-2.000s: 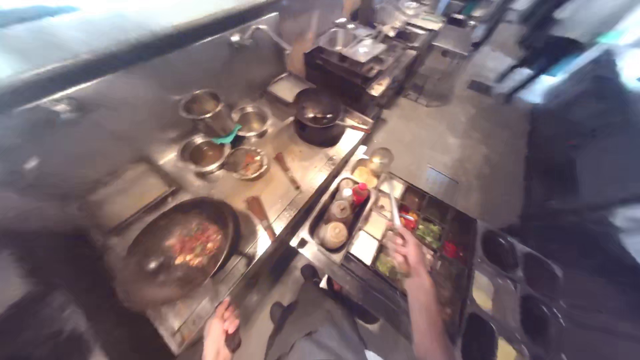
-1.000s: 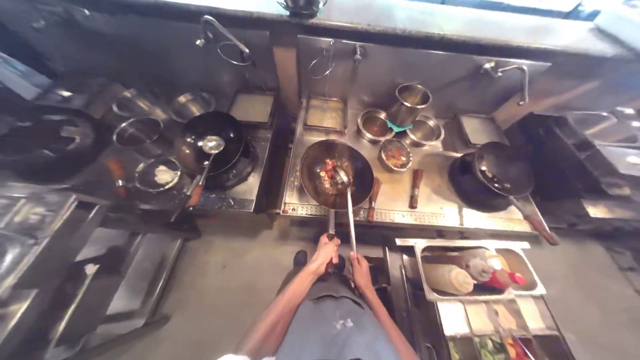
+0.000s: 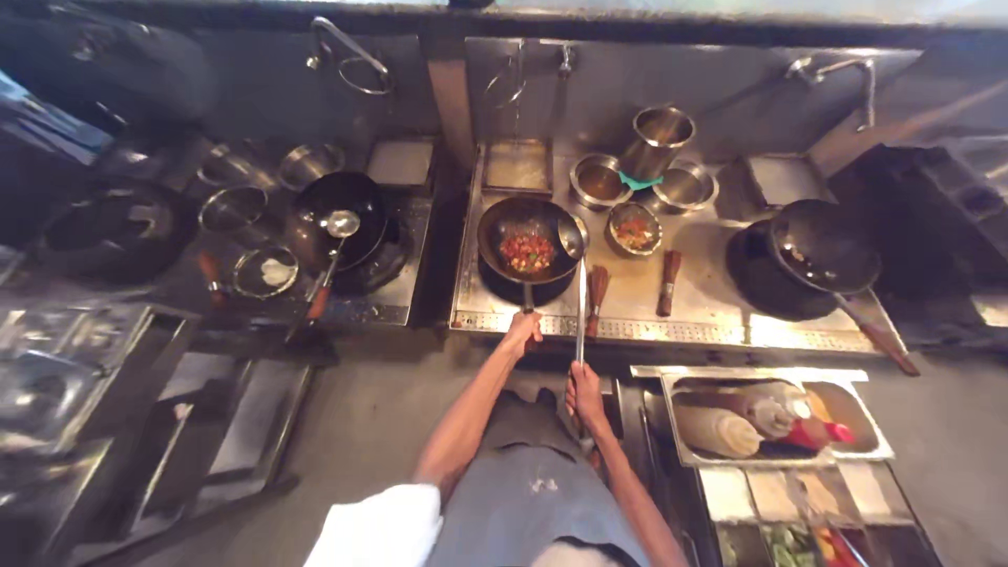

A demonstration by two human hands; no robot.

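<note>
My left hand (image 3: 522,331) grips the handle of a wok (image 3: 505,216) on the middle burner. Chopped red and pale food (image 3: 528,250) lies in the wok's bottom. In my right hand (image 3: 586,394) is the long metal handle of a ladle (image 3: 573,236), whose bowl rests at the wok's right rim. Just right of the ladle lie two brown bamboo wok brushes (image 3: 598,293) on the steel stove top. Behind them stands a small metal bowl (image 3: 633,229) of mixed chopped food.
Metal pots (image 3: 600,182) and a tall steel container (image 3: 661,134) stand behind. Other woks are on the burners left (image 3: 339,197) and right (image 3: 827,244). A steel tray (image 3: 864,451) of squeeze bottles sits at the lower right, above bins of ingredients. Taps reach from the back wall.
The ladle's bowl has moved from the food inside the wok to its right rim. Two seconds ago, the right hand was over the ingredient bins; the view has swung since.
</note>
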